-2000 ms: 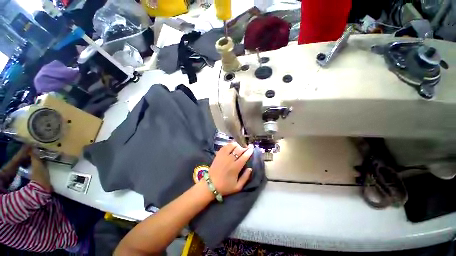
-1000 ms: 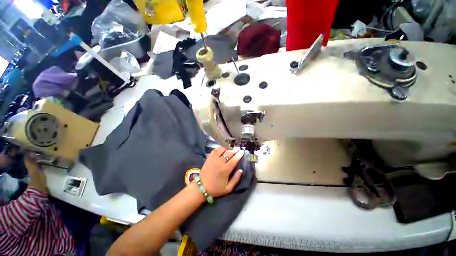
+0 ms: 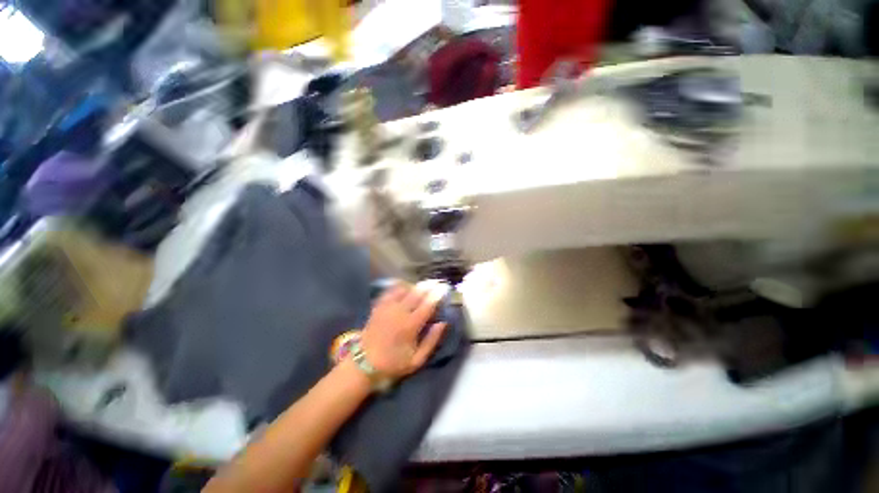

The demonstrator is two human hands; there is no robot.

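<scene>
The frame is blurred. My left hand (image 3: pixel 393 332), bare with a beaded bracelet, lies palm down on the dark grey garment panel (image 3: pixel 270 298). Its fingertips are close to the presser foot and needle area (image 3: pixel 445 274), thumb spread to the right; no grip on the cloth shows. The panel spreads left of the needle and hangs over the table's front edge. A round-looking badge (image 3: pixel 344 347) with an orange-yellow border shows beside my wrist, partly covered. The cream sewing machine (image 3: pixel 578 207) stands to the right. My right hand is out of the picture.
Dark scissors (image 3: pixel 660 337) lie under the arm at right, beside a dark flat thing (image 3: pixel 757 347). The white table edge (image 3: pixel 617 409) runs along the front. Another cream machine (image 3: pixel 96 279) and a blurred person's sleeve (image 3: pixel 39 438) are at left. Red cloth (image 3: pixel 559 38) hangs behind.
The whole view has shifted, so the machine, cloth and hand sit further left, and it has blurred. My left hand stays on the cloth by the needle.
</scene>
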